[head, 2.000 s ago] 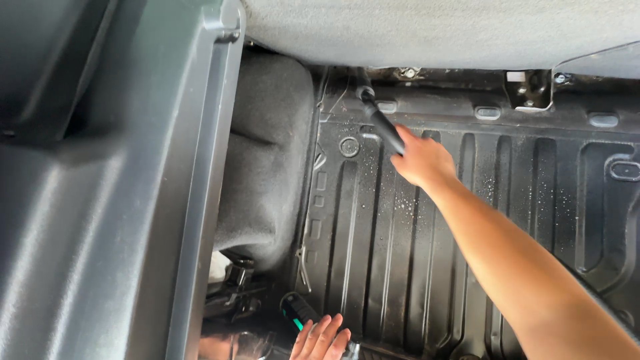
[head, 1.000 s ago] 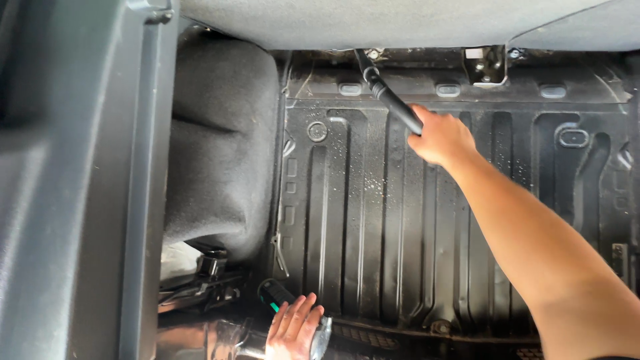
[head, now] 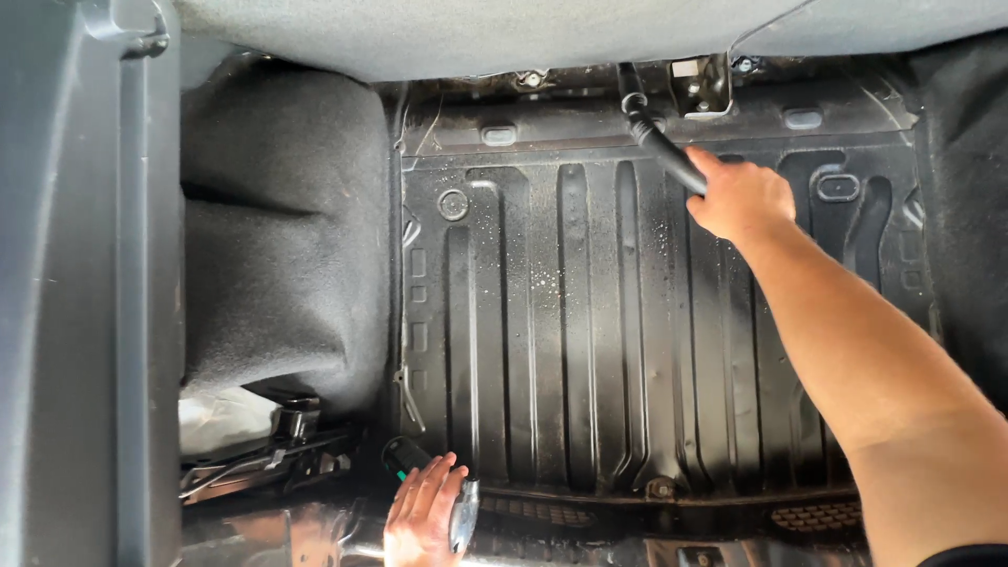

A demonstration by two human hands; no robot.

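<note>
My right hand point(head: 744, 193) grips a black vacuum hose wand point(head: 669, 157); its narrow end reaches the gap under the light grey panel, just left of a metal bracket point(head: 701, 87). Beneath lies the ribbed black metal floor pan point(head: 591, 315) of a vehicle, speckled with small pale droplets or specks. At the bottom, my left hand point(head: 425, 512) lies over a dark cylindrical object with a green mark point(head: 403, 453), beside a shiny rounded metallic part point(head: 465, 516). The fingers are close together; whether they grip the object is not clear.
Grey felt-like trim point(head: 291, 236) bulges at the left of the floor pan, with more dark trim point(head: 969, 189) at the right. A grey plastic panel point(head: 87, 315) stands at the far left. The light grey panel point(head: 512, 31) spans the top. Metal brackets and wiring point(head: 291, 449) show lower left.
The wand in my right hand has moved to the right along the far edge, up to the bracket. My left hand stays by the dark cylindrical object. The view has shifted right.
</note>
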